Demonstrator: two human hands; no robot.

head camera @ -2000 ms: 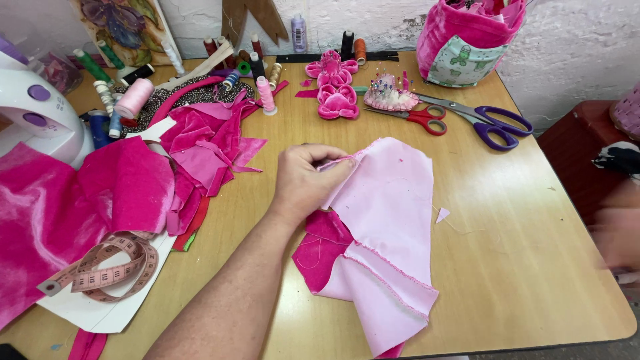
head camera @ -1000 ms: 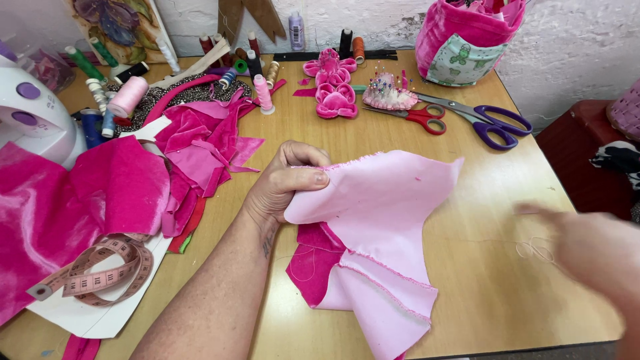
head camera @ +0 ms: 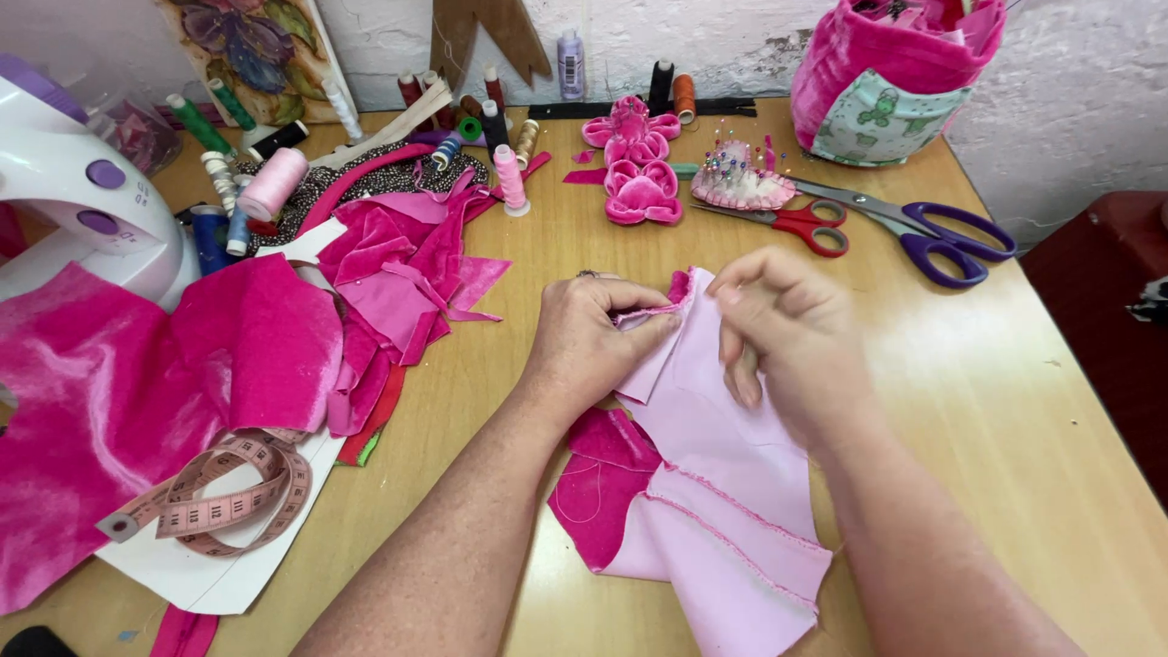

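My left hand [head camera: 598,338] pinches the folded edge of a pink fabric piece [head camera: 730,511] between thumb and fingers. The piece shows pale pink backing with stitched seams, and bright pink velvet [head camera: 602,497] at its lower left, where a loose thread lies. Close to the seam at the top, my right hand [head camera: 776,328] has thumb and forefinger pinched together; it is slightly blurred, and a needle or thread between the fingertips cannot be made out. Beyond the hands lie red-handled scissors [head camera: 808,224], larger purple-handled scissors [head camera: 958,242] and a pincushion with many pins [head camera: 744,178].
On the left are a white sewing machine [head camera: 82,182], pink velvet pieces [head camera: 265,347], fabric scraps [head camera: 392,301] and a coiled tape measure [head camera: 228,502]. Thread spools [head camera: 511,182], velvet flower shapes [head camera: 639,164] and a fabric basket [head camera: 885,100] stand or lie along the back.
My right hand has come in from the far right to the fabric's top edge. My left hand still grips the fabric, whose upper part is now folded differently.
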